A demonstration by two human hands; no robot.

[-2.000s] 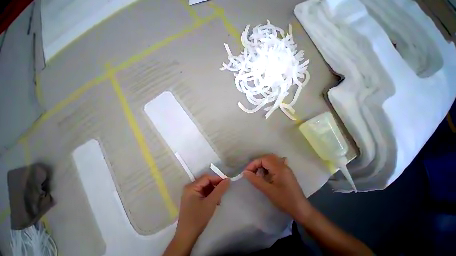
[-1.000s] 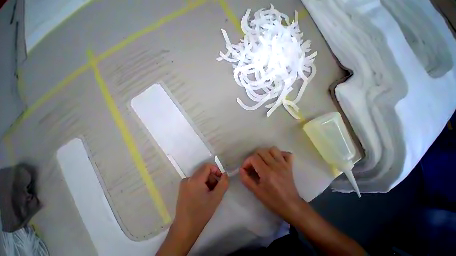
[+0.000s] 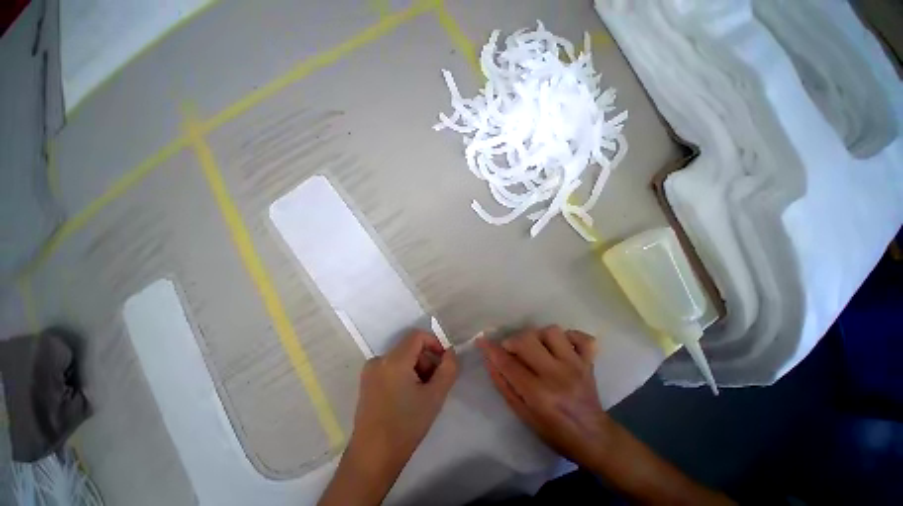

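A white fabric panel (image 3: 342, 259) with two long straps and a U-shaped opening lies in front of me. A narrow white tape strip (image 3: 467, 341) lies at the outer edge below the right strap. My left hand (image 3: 406, 395) pinches the strip against the panel edge with thumb and forefinger. My right hand (image 3: 545, 387) is at the strip's right end, palm down, its fingertips touching or just beside the strip; its grip cannot be told. The panel's lower part is partly hidden by my hands.
A translucent yellow glue bottle (image 3: 658, 282) lies to the right, nozzle toward the near edge. A tangle of white tape pieces (image 3: 543, 128) lies above it. Stacked white panels (image 3: 743, 198) are at the right edge. A brown cloth (image 3: 42, 390) and tape hank (image 3: 50, 482) are far left.
The right hand has flattened from a pinch on the strip, its fingers now spread forward. The left hand has stayed at the panel edge. The whole view has shifted slightly.
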